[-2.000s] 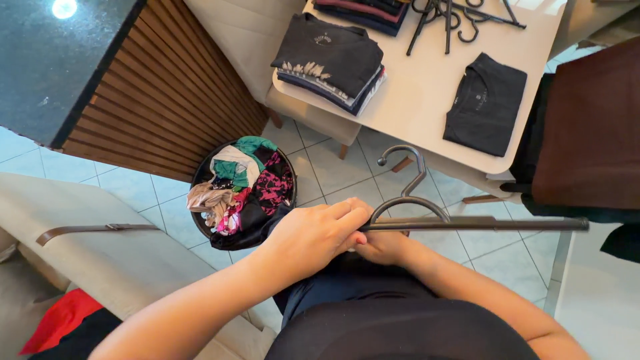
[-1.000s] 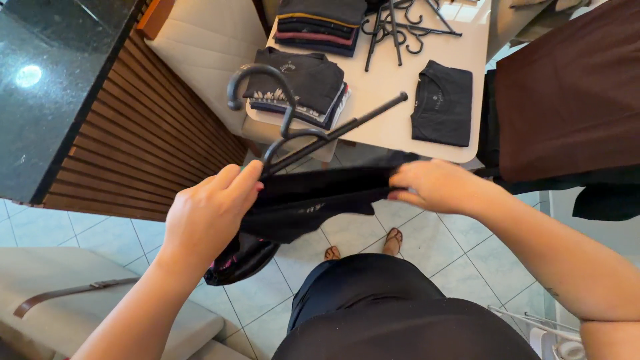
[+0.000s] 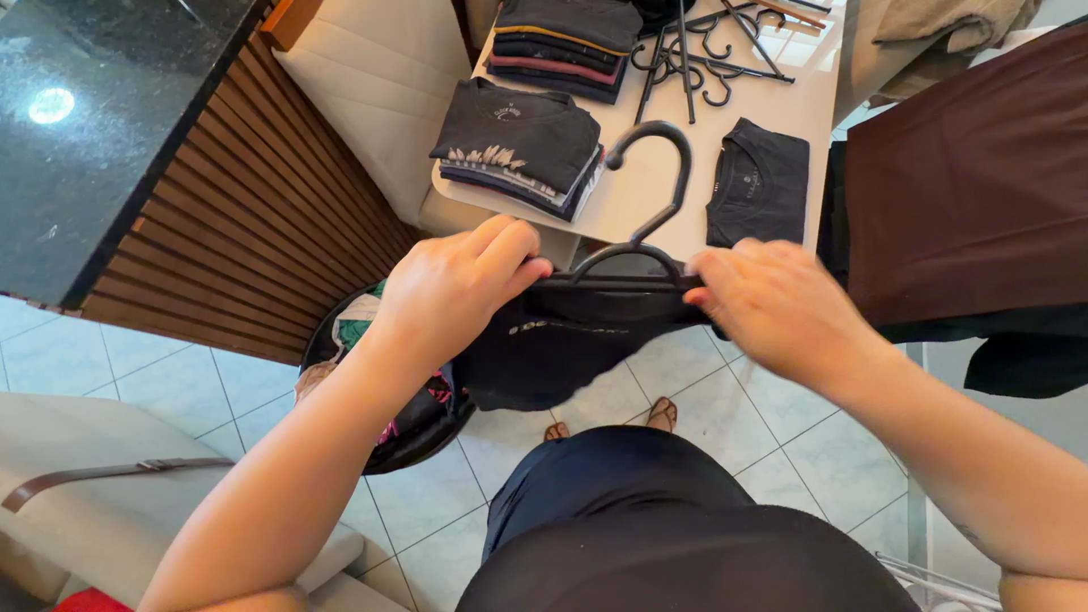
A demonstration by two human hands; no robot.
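A black plastic clothes hanger (image 3: 659, 200) is held level before me, its hook pointing away. My left hand (image 3: 476, 289) grips its bar and the black garment (image 3: 561, 353) at the left shoulder. At the right shoulder, my right hand (image 3: 761, 302) pinches the bar and cloth. The garment hangs below the bar, with small pale lettering near its neckline. Beyond my hands, a folded dark T-shirt (image 3: 759, 183) lies on the white table (image 3: 616, 194), right of a stack of folded shirts (image 3: 518, 140). The bar's ends are hidden by my hands.
Another folded stack (image 3: 561, 47) and several loose black hangers (image 3: 705, 64) lie farther back. A round basket of clothes (image 3: 416, 446) stands on the floor at left, by a slatted wood counter (image 3: 229, 221). Brown cloth (image 3: 969, 178) hangs at right; a beige chair (image 3: 110, 425) is lower left.
Two seconds ago my hands held a bare hanger. A black garment was on it one second ago. The hanger has turned from slanted to level, and my right hand has moved onto its bar.
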